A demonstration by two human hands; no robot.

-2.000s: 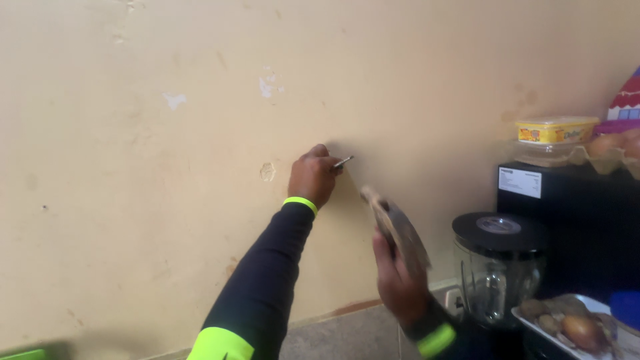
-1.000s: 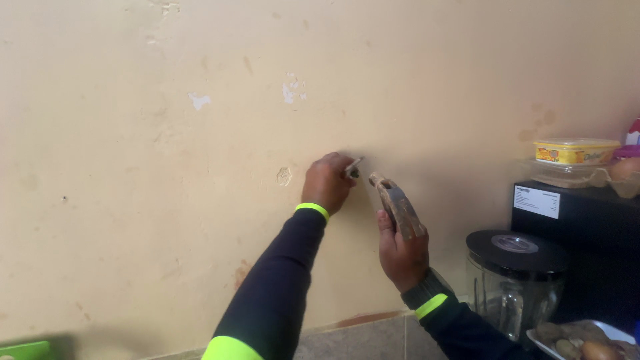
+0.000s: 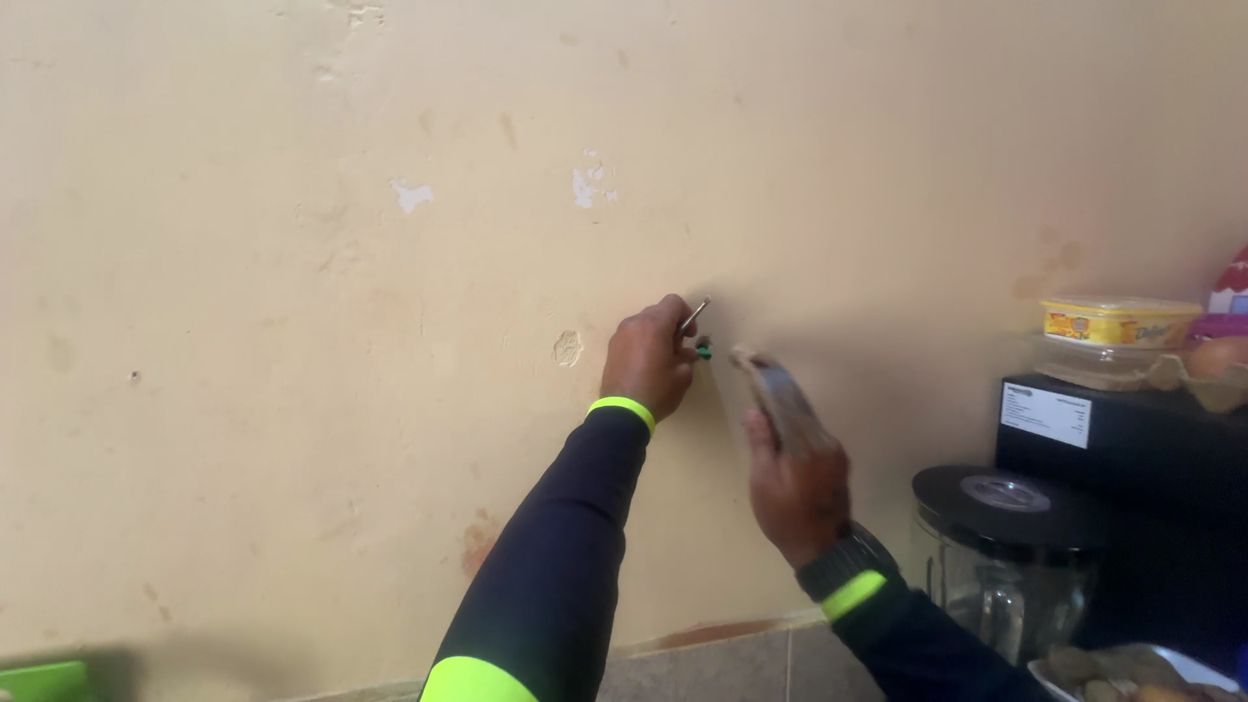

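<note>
Against the cream painted wall (image 3: 292,439), my left hand (image 3: 648,359) holds a thin metal rod (image 3: 694,317), tilted up to the right. A small green piece (image 3: 703,348) shows at the wall beside my left fingertips; what it is I cannot tell. My right hand (image 3: 804,492), with a dark watch at the wrist, is lower and to the right. It grips a worn, flat-sided tool (image 3: 785,400), blurred, its kind unclear. The tool's upper end is near the green piece, with a gap between them.
At the right, a glass blender jar with a black lid (image 3: 1009,502) stands before a black box (image 3: 1150,458). On the box are a yellow-labelled plastic tub (image 3: 1121,322) and an egg in a carton (image 3: 1219,361). A food tray (image 3: 1189,663) is at bottom right, a green object (image 3: 44,681) at bottom left.
The green piece at the wall shows now beside my left fingers; the earlier frames do not plainly show it. My right hand's tool has shifted and tilted against my left hand, which stays at the wall.
</note>
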